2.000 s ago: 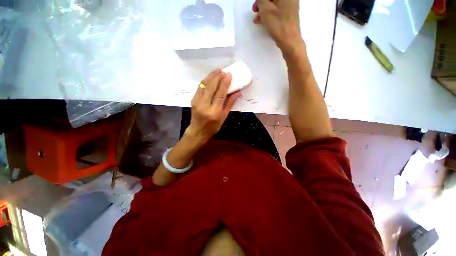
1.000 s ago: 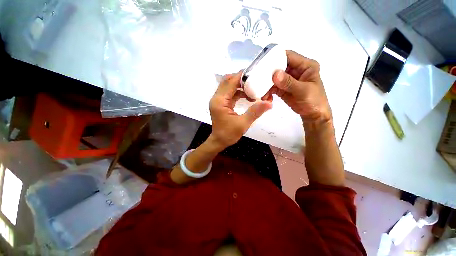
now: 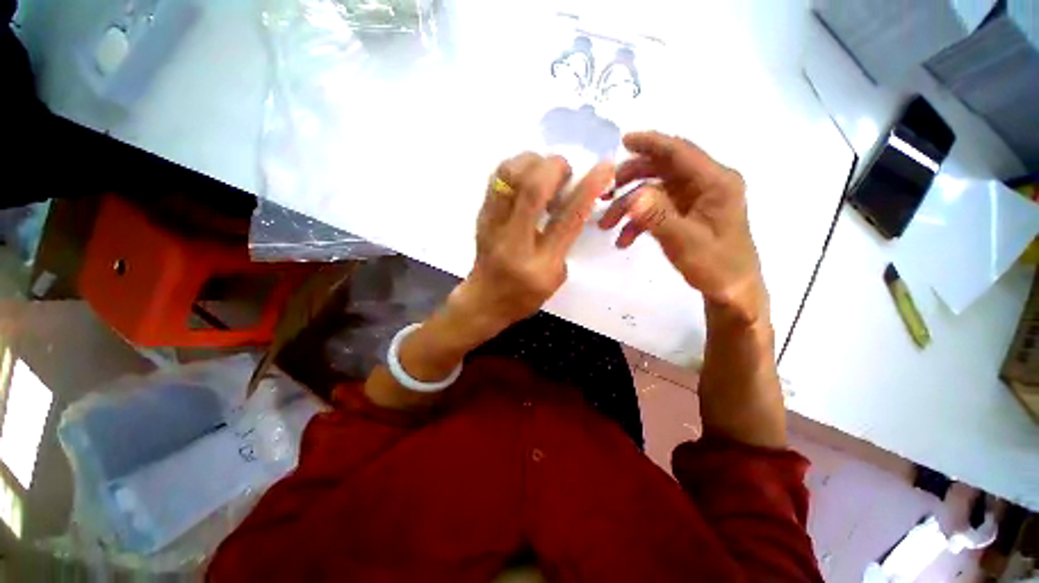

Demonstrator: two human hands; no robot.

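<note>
A white inner tray (image 3: 587, 128) lies at the centre of the bench in strong glare. Its two earbud-shaped hollows and the grey wide lower hollow show, the lower one partly behind my hands. My left hand (image 3: 524, 228), with a yellow ring, is raised just in front of the tray with its fingers bent. My right hand (image 3: 689, 211) is close to its right, fingers curled and a little apart. The fingertips of both hands nearly meet. Fingers and glare hide whether anything is between them. The charging case cannot be made out.
A crinkled clear plastic bag (image 3: 330, 137) lies left on the bench, over its front edge. A black smartphone (image 3: 903, 167), white paper sheet (image 3: 978, 228) and yellow-green knife (image 3: 907, 305) lie right. Stacked boxes (image 3: 986, 74) stand back right. An orange stool (image 3: 171, 273) is below left.
The white charging case, held tilted between both hands a second ago, no longer shows. My left hand has turned knuckles up, and my right fingers have opened somewhat. The view has shifted slightly.
</note>
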